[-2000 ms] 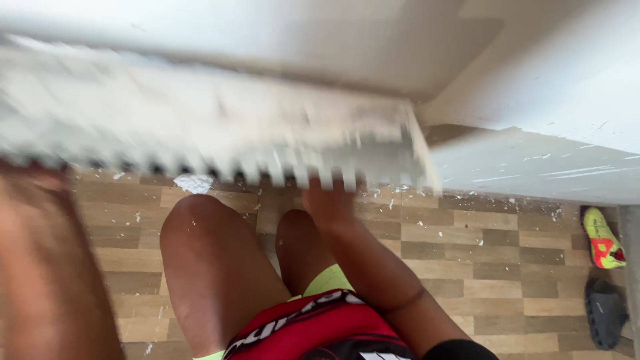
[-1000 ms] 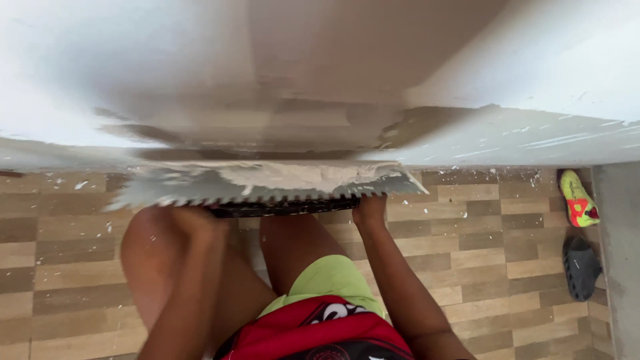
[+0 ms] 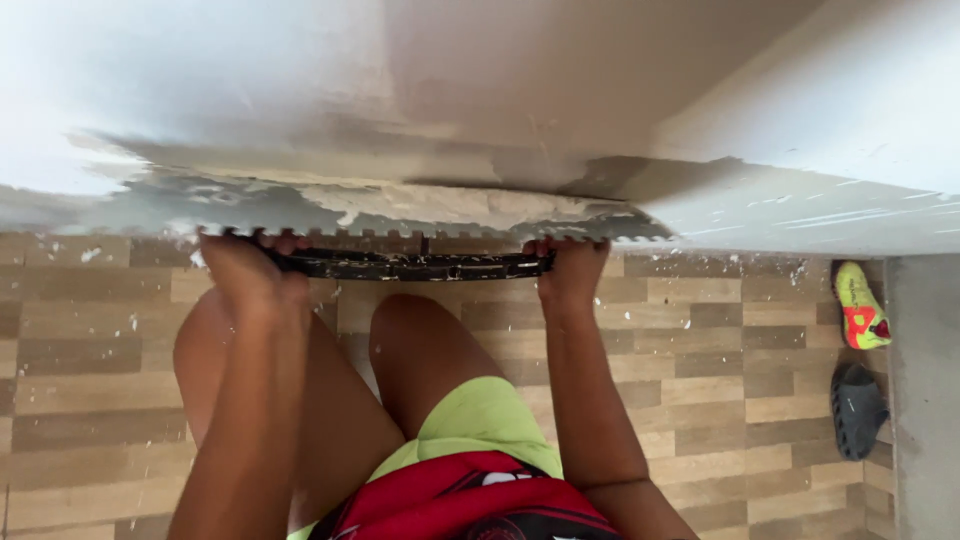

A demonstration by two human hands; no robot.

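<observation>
Both my hands grip a wide notched trowel (image 3: 450, 223) with a row of square teeth and a long black handle (image 3: 420, 266) speckled with white. My left hand (image 3: 255, 266) is closed round the handle's left end, and my right hand (image 3: 571, 266) round its right end. Off-white filler paste (image 3: 442, 204) lies in a ragged band along the blade. The blade's far edge is at the lower part of the wall (image 3: 480, 90); whether it presses on it I cannot tell. Grey patches of the wall show just above the blade.
Wood-look floor tiles (image 3: 697, 367) below bear scattered white flecks. At the right, a yellow and orange shoe (image 3: 861, 307) and a dark grey clog (image 3: 857, 412) stand beside a grey wall (image 3: 926, 390). My bent knees are under the trowel.
Two seconds ago the trowel was blurred, nearer the view and further left, its face broadly visible. Then it came down low at the wall. Since one second ago it has moved little; both hands still hold it.
</observation>
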